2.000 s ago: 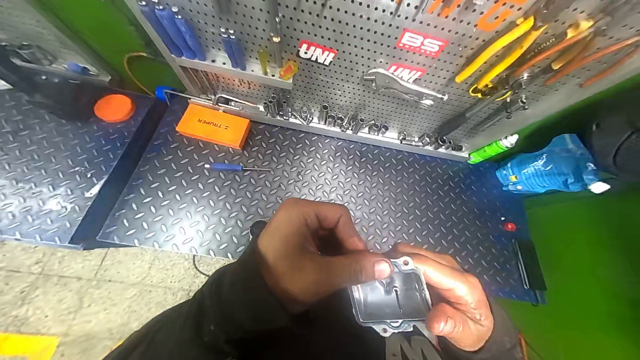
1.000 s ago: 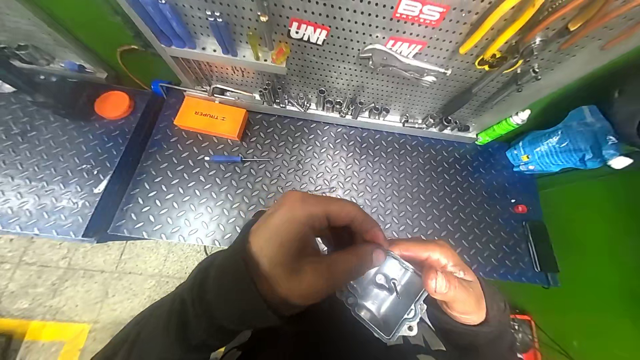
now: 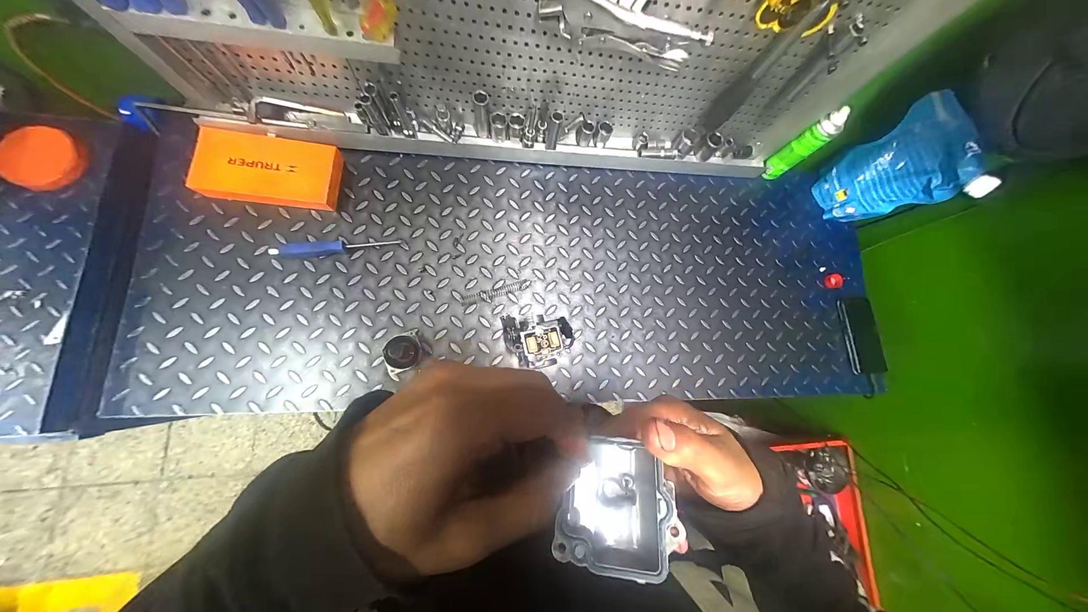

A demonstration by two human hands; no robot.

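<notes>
A rectangular metal carburetor float bowl, open side toward me, is gripped at its right edge by my right hand. Across its upper left corner lies my left hand, blurred, fingers bent against the rim; whether they pinch something small cannot be told. A dark seal line follows the bowl's rim. Beyond my hands, on the diamond-plate bench, sit a carburetor body with brass-coloured parts inside, a long coil spring and a round black-topped metal part.
On the bench lie a blue-handled screwdriver, an orange Truper box, a red cap and a black phone-like object. Sockets line the pegboard's ledge. A blue bottle and green tube stand at right. An orange lid is far left.
The view has shifted, and the carburetor body, spring and round part now show beyond my hands. My left hand has stayed at the bowl's rim, my right hand still holding the bowl.
</notes>
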